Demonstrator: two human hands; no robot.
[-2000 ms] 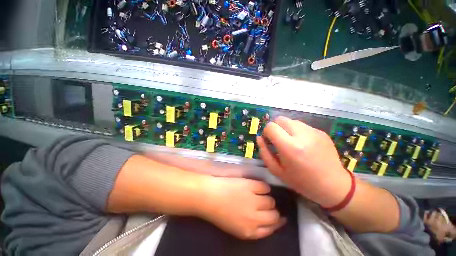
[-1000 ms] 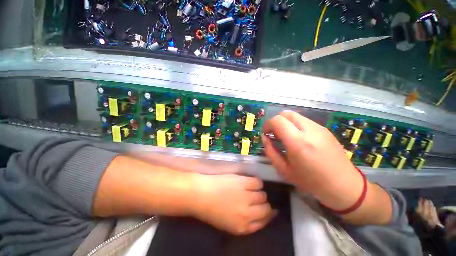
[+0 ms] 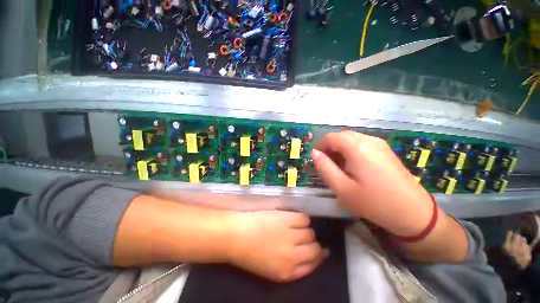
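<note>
A green circuit board panel (image 3: 219,151) with two rows of yellow transformers lies on the conveyor in front of me. My right hand (image 3: 361,171) is at the panel's right end, with thumb and fingertips curled beside the last units; whether it holds a small part cannot be told. My left hand (image 3: 278,245) rests below the conveyor's near rail, over my lap, with its fingers curled and nothing visible in it. A second circuit board panel (image 3: 468,161) lies farther right, partly hidden behind my right hand.
Conveyor rails (image 3: 177,94) run along both sides of the boards. Beyond them are a black component tray (image 3: 183,70) of mixed parts, tweezers (image 3: 397,54), a shiny round holder (image 3: 471,29) and yellow wires (image 3: 529,89). Another person's hand (image 3: 517,250) shows at lower right.
The view has shifted, so the tray and tweezers appear farther left. My right hand's fingertips have shifted slightly at the panel's right end. My left hand rests as before.
</note>
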